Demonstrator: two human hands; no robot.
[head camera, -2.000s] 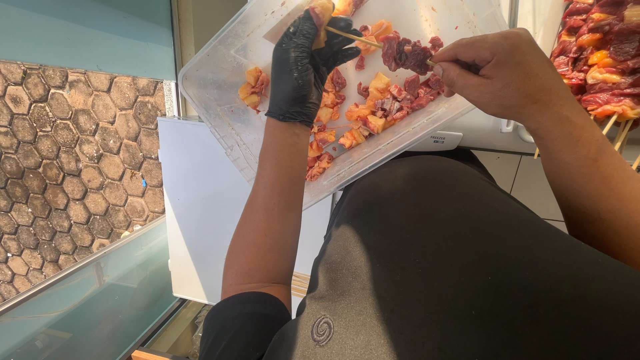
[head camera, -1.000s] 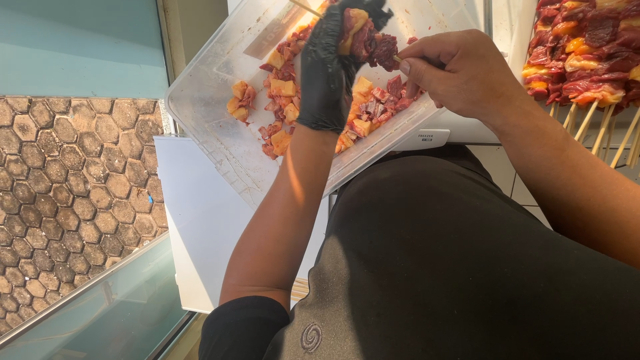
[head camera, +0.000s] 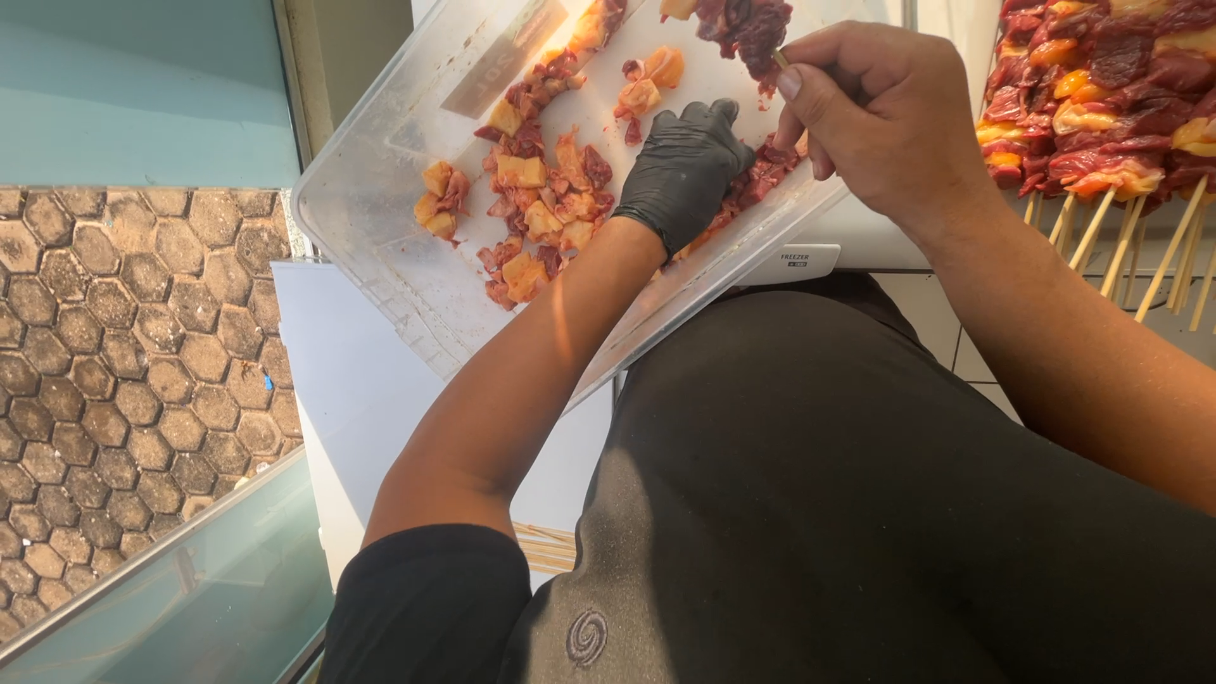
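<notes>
My left hand (head camera: 686, 171), in a black glove, reaches into a clear plastic bin (head camera: 380, 271). Its fingers touch dark red meat pieces (head camera: 760, 176) near the bin's right side; whether they grip one is hidden. My bare right hand (head camera: 864, 114) pinches the end of a bamboo skewer (head camera: 781, 59) between thumb and fingers. Dark red meat (head camera: 746, 33) and a yellowish piece are threaded on that skewer, above the bin, partly cut off by the top edge. Raw meat and yellow fat pieces (head camera: 541, 204) lie heaped left of my gloved hand.
Loaded meat skewers (head camera: 1102, 95) lie at the upper right, their sticks pointing toward me. The bin rests partly over a white surface with a freezer label (head camera: 807, 258). Bare bamboo sticks (head camera: 544, 548) lie below my left arm. A glass panel and hexagonal paving are at the left.
My left hand has left the skewer and moved down into the meat in the bin. My right hand still holds the skewer, now farther toward the top of the view.
</notes>
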